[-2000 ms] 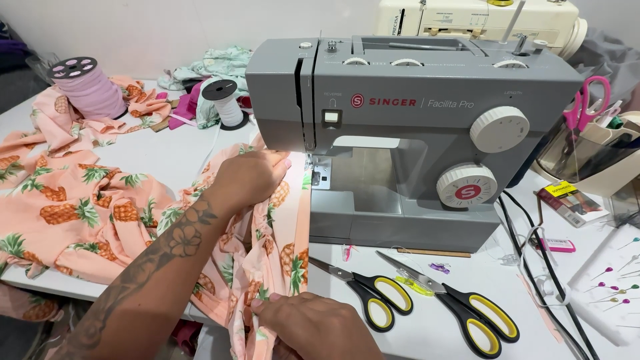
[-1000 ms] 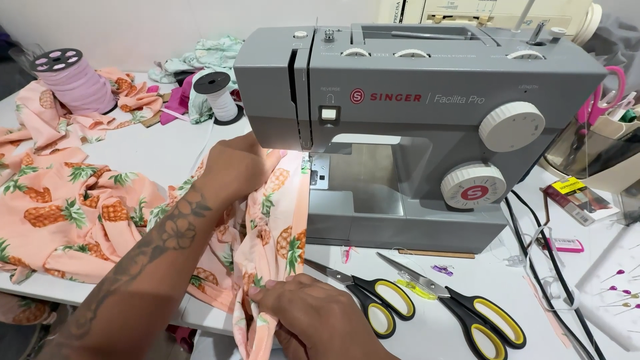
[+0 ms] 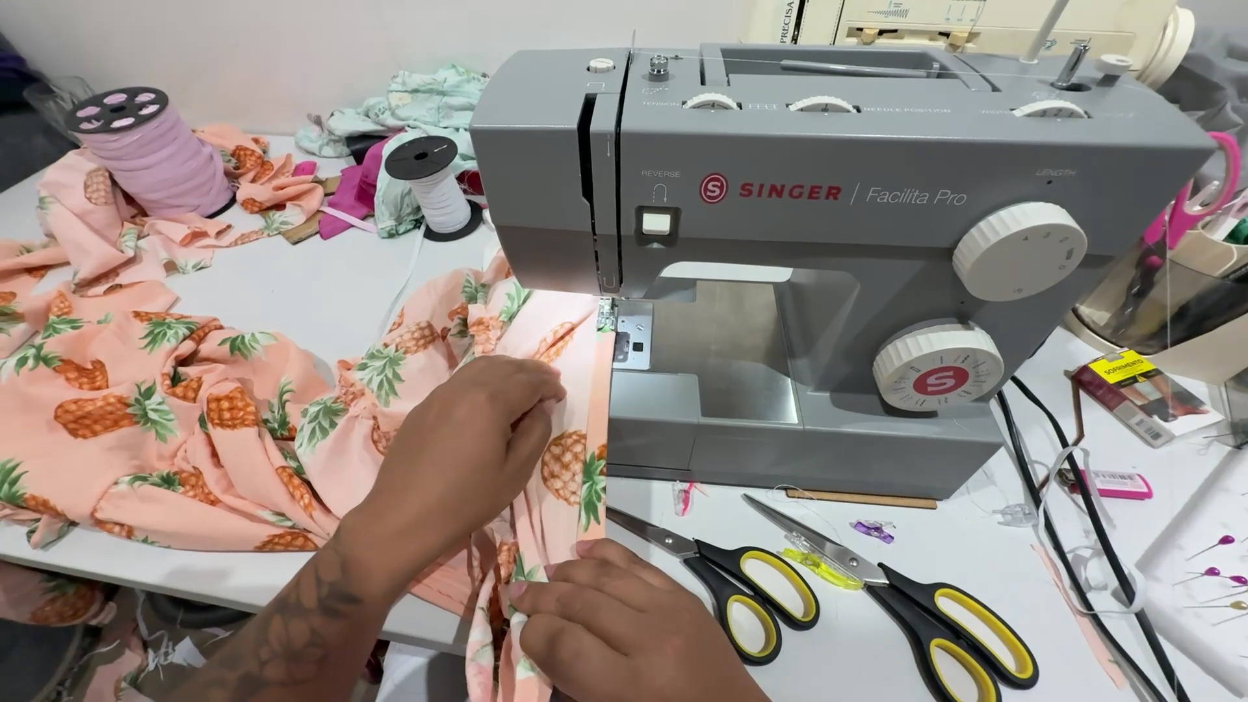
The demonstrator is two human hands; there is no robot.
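Note:
Peach fabric with a pineapple print (image 3: 234, 429) spreads over the left of the table. Its folded edge runs under the presser foot (image 3: 606, 314) of a grey Singer sewing machine (image 3: 819, 156). With fingers curled, my left hand (image 3: 478, 439) pinches the fabric a short way in front of the foot. Nearer the table's front edge, my right hand (image 3: 624, 624) grips the bunched fabric and its folded edge. The needle is too small to make out. Two pairs of black and yellow scissors (image 3: 760, 595) (image 3: 936, 624) lie right of my right hand.
Behind the fabric stand a spool of lilac elastic (image 3: 156, 161) and a white spool (image 3: 434, 190). Loose clips, a small card packet (image 3: 1141, 400), black cables (image 3: 1092, 526) and pins with coloured heads (image 3: 1212, 572) lie at the right. A cream sewing machine (image 3: 1102, 24) stands behind.
My left hand has moved from close beside the presser foot toward me along the fabric. My right hand still holds the fabric near the front edge.

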